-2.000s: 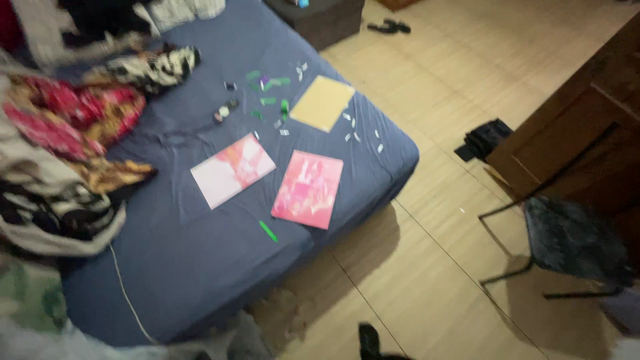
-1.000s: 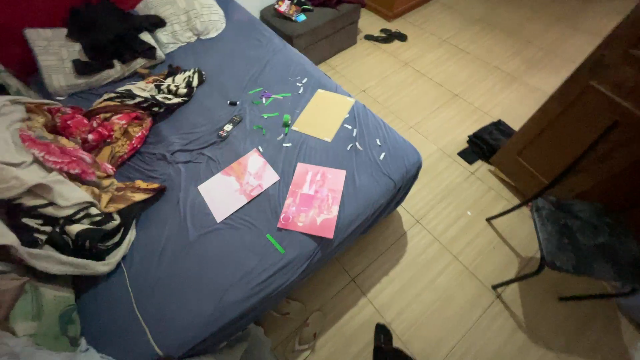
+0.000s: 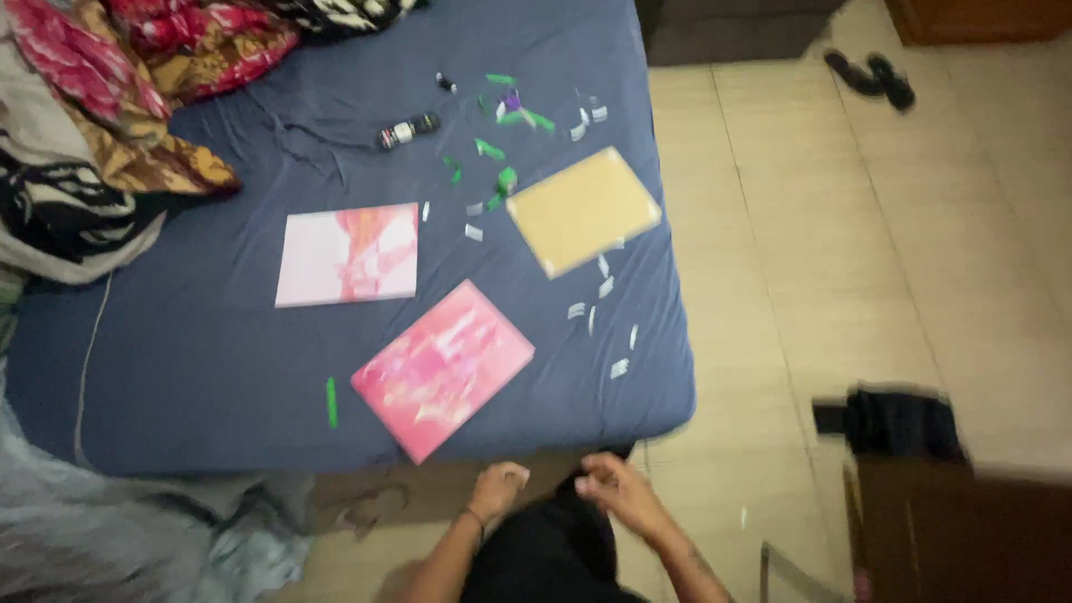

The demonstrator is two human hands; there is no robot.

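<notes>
My left hand (image 3: 498, 490) is just off the bed's front edge, fingers curled, with no object visible in it. My right hand (image 3: 618, 494) hovers beside it over my dark-clothed leg, fingers loosely bent and apart, holding nothing. Nearest to both lies a pink patterned sheet or board (image 3: 444, 373) on the blue bedsheet (image 3: 209, 377). A white and pink one (image 3: 350, 255) is behind it to the left, and a tan rectangular board (image 3: 584, 211) to the right. Green strips (image 3: 490, 150), a single green strip (image 3: 332, 403) and small white pieces (image 3: 606, 286) are scattered around. A dark bottle (image 3: 408, 131) lies farther back.
Patterned fabric (image 3: 167, 75) is bunched at the upper left, near a thin cable (image 3: 92, 360). Dark footwear (image 3: 871, 79) lies on the tiled floor (image 3: 770, 251). A black item (image 3: 900, 423) is beside brown wooden furniture (image 3: 963, 532) at right. Grey translucent material (image 3: 126, 519) hangs at lower left.
Both my hands have come into view at the bed's front edge. The view has turned and moved closer to the bed. The boards and strips show no plain move on the sheet.
</notes>
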